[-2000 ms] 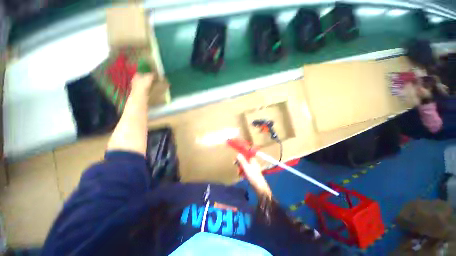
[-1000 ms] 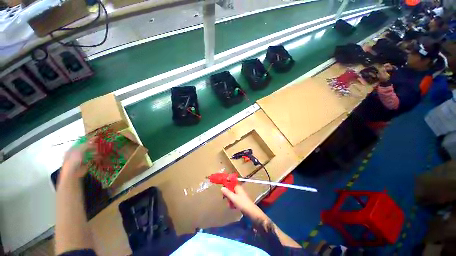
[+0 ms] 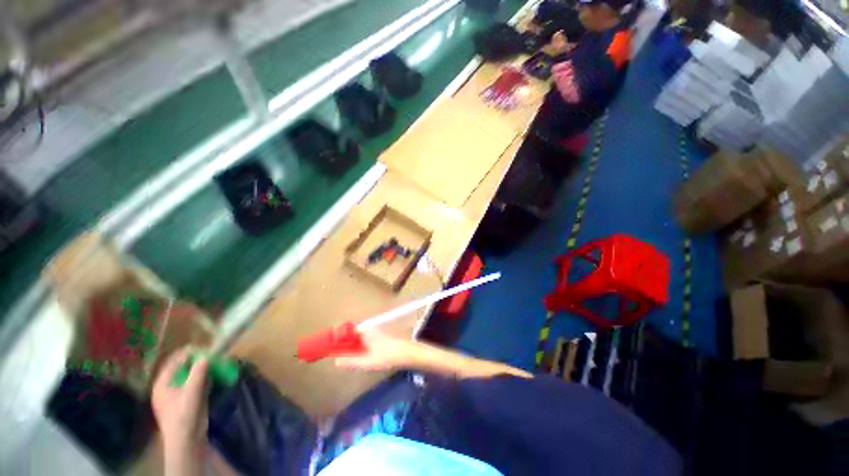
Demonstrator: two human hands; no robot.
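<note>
My left hand (image 3: 181, 404), blurred at the lower left, holds a bright green battery cell (image 3: 216, 371) just above a black speaker housing (image 3: 256, 418) near my body. My right hand (image 3: 377, 351) grips the red hot glue gun (image 3: 326, 344) over the bench. A long white glue stick (image 3: 433, 299) runs out of its back. The open carton of cells (image 3: 88, 274), with green and red inside, stands beyond my left hand. Another black housing (image 3: 98, 418) lies at the far left.
A shallow tray (image 3: 410, 279) holds a second, black glue gun (image 3: 386, 251). Several housings (image 3: 253, 197) sit on the green belt (image 3: 177, 223). A red stool (image 3: 619, 274), cartons (image 3: 787, 325) and black items stand on the right. A person (image 3: 596, 70) sits farther along the bench.
The view has turned right. My left hand has left the carton and come to the near housing with a green cell. My right hand still holds the red glue gun.
</note>
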